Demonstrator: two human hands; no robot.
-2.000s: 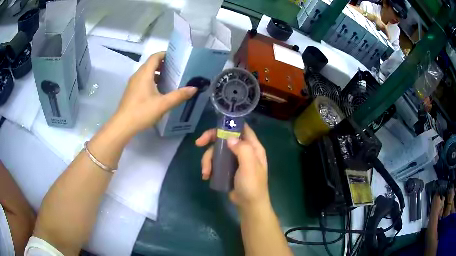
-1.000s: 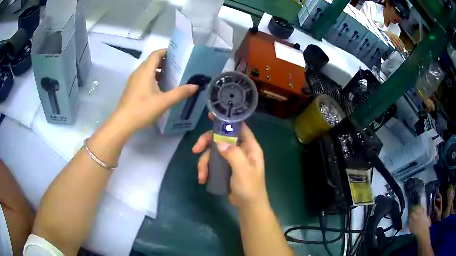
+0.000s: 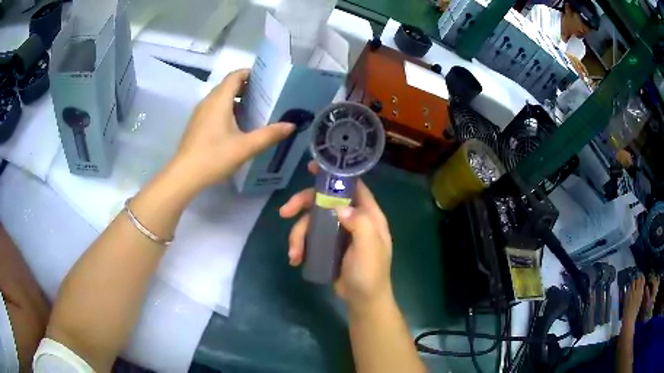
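Note:
A dark grey handheld fan [image 3: 346,138] with a round grille and a small yellow strip at its neck is upright in my right hand [image 3: 360,248], over the green bench top. My left hand [image 3: 222,138] is around the left side of an upright pale blue-grey carton [image 3: 287,138], its thumb across the front by the fan picture. The carton's white flaps are open at the top. The hand's other fingertips are hidden behind the carton.
More open cartons [image 3: 84,109] stand left beside dark round fan parts [image 3: 33,80]. A reddish-brown box [image 3: 400,102], yellow container [image 3: 466,175] and black station [image 3: 477,255] with cables stand right. A green post [image 3: 582,109] crosses the right. Other people sit at far right.
The fan has stayed in my right hand, shifting only slightly. My left hand has stayed on the carton. At far right, a neighbour's hands have moved and more fans show there.

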